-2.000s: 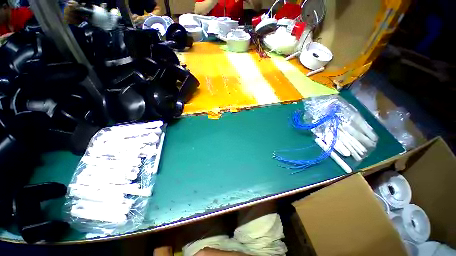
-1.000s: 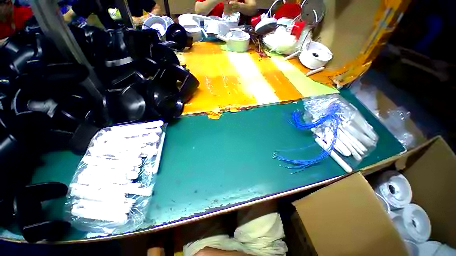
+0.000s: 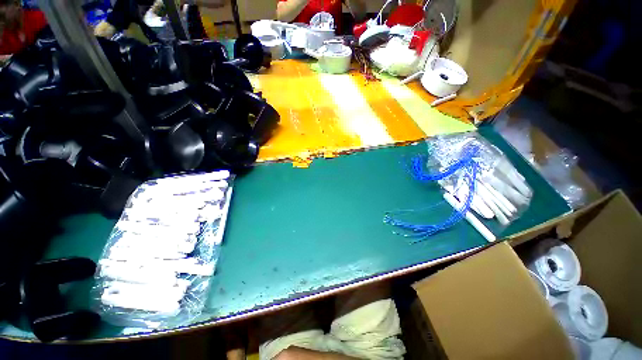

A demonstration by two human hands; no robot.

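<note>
Neither of my hands can be made out; a skin-toned patch shows at the bottom edge, but I cannot tell what body part it is. A clear flat bag of white arms (image 3: 158, 242) lies on the left of the green bench (image 3: 303, 225). A crumpled clear bag of white arms (image 3: 498, 193) lies at the right, one arm sticking out towards the front edge. Thin blue wires (image 3: 450, 226) lie partly over that bag and spread left onto the bench.
Glossy black housings (image 3: 176, 140) are heaped at left. White housings (image 3: 335, 56) stand beyond the orange covering (image 3: 296, 105). An open carton (image 3: 486, 302) at the right front edge holds white housings (image 3: 586, 313). Pale cloth (image 3: 366, 330) is below the bench. People work opposite.
A white ring-shaped housing at the far back left is gone from its place. A round white piece now shows before the person in red opposite. The bags and wires on the bench have not moved.
</note>
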